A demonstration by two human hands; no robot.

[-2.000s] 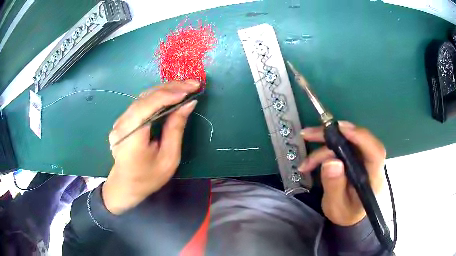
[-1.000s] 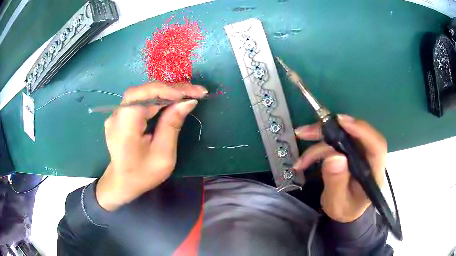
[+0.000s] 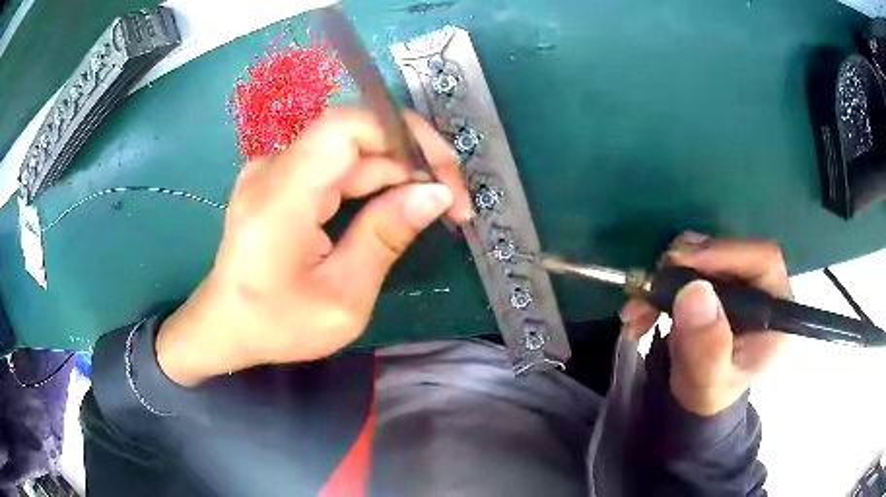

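Observation:
The grey strip housing [image 3: 497, 155] lies slanted on the green mat, with silvery round parts in a row. My left hand [image 3: 321, 233] holds the dark flat tweezers [image 3: 374, 87] over its left edge; the tweezer tips are hidden or blurred near my fingertips, so I cannot tell if they grip a wire. My right hand [image 3: 724, 315] holds the soldering iron [image 3: 748, 309] by its black handle. The iron's tip points left over the housing, close to a round part in its lower half. The pile of short red wires [image 3: 284, 97] lies beyond my left hand.
Stacked grey housings [image 3: 92, 97] stand at the upper left. A long thin strand [image 3: 126, 189] curves from a small white tag [image 3: 31, 243]. A short pale strand [image 3: 425, 291] lies beside the housing. The black iron stand [image 3: 855, 126] is at the far right.
My left hand has moved right from the red pile to the housing, and the tweezers have swung upright in view. The iron has turned nearly level, its tip lowered to the housing. The view has shifted.

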